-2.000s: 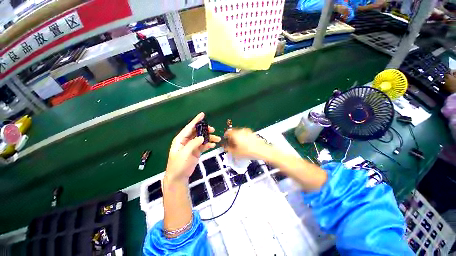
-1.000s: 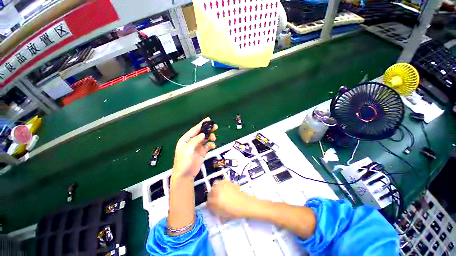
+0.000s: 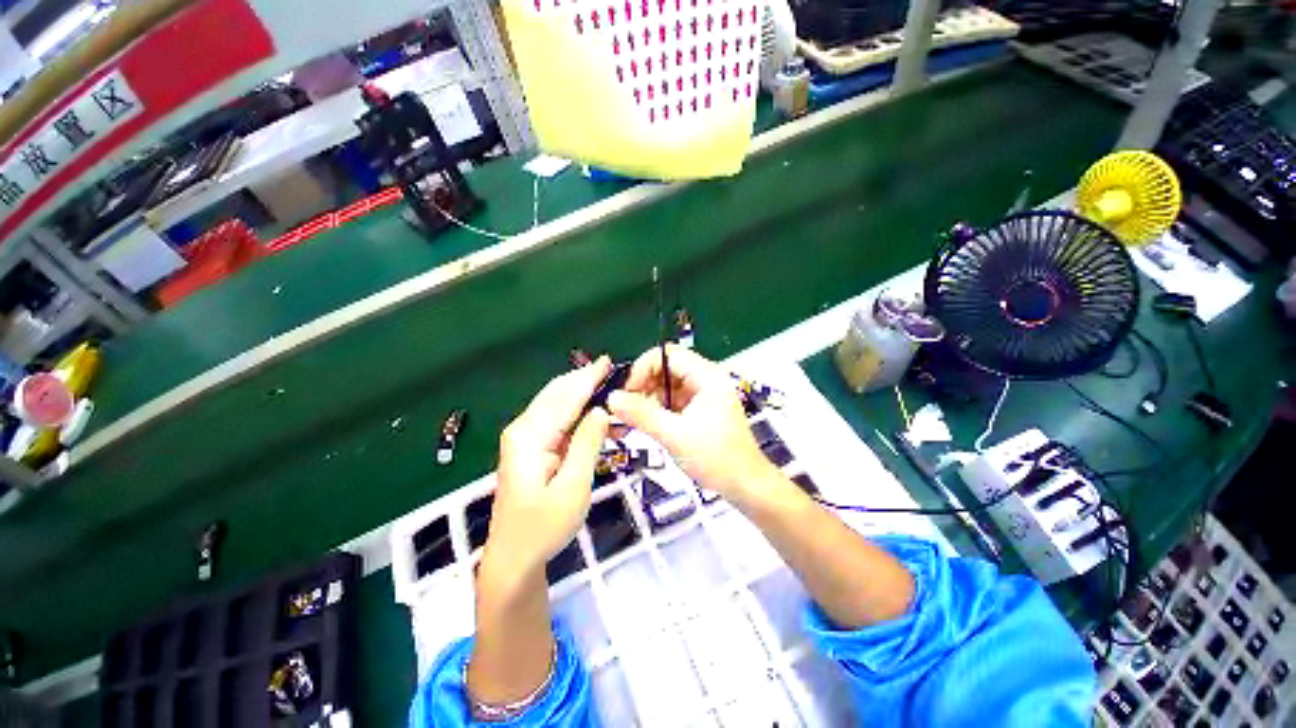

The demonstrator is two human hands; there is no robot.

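Note:
My left hand holds a small dark electronic unit in its fingertips above the white compartment tray. My right hand is beside it, its fingers touching or nearly touching the unit. The right hand holds a thin dark pen-like tool that points upward. Flat black rectangular parts lie in the tray cells. The fingers hide most of the unit, so its details cannot be told.
Small units lie singly on the green belt. A black compartment tray is at lower left. At right are a black fan, a yellow fan, a grey bottle and a power strip with cables.
My right hand has risen from low over the white tray to meet my left hand at the unit, and the thin tool now shows upright in it. The whole view has shifted slightly.

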